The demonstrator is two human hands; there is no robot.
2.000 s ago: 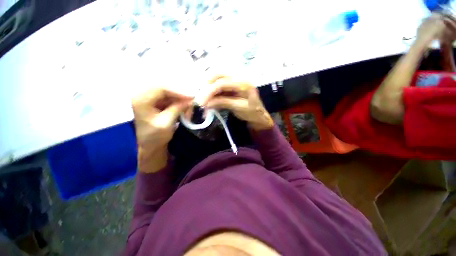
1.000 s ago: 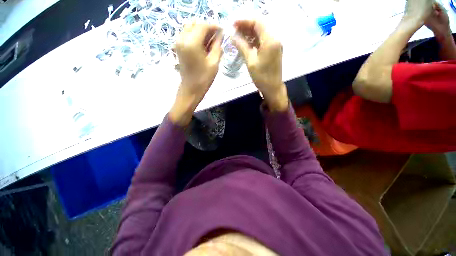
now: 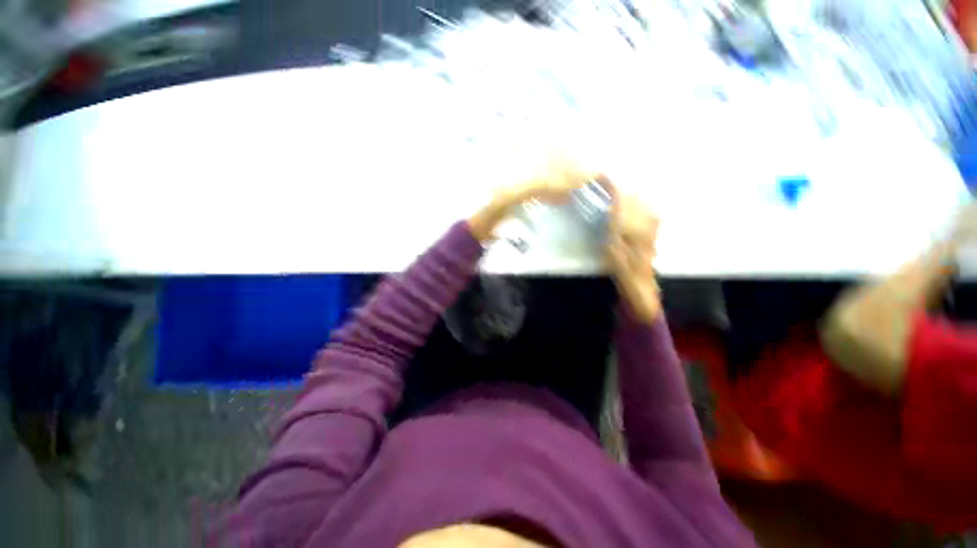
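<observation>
The picture is blurred. A grey-white cable coil (image 3: 591,203) is between my hands, just above the front part of the white bench. My left hand (image 3: 544,188) reaches in from the left, with its fingertips closed at the coil's upper edge. My right hand (image 3: 634,238) is closed at the coil's right side. The fingertips and the coil's fine detail are smeared. A small pale bundle with dark specks (image 3: 516,236) shows beside my left wrist.
The white bench (image 3: 268,182) has a blurred loose cable pile (image 3: 536,59) along its far side. A blue cap (image 3: 793,189) is to the right. Below are a blue bin (image 3: 246,326), a clear bag (image 3: 487,310) and an orange-red crate (image 3: 739,439). Another person's arm (image 3: 884,321) is at right.
The view has swung left, so the bench edge now looks level. My hands have come together at the coil, lower and further right in the picture. The other person's arm shows lower.
</observation>
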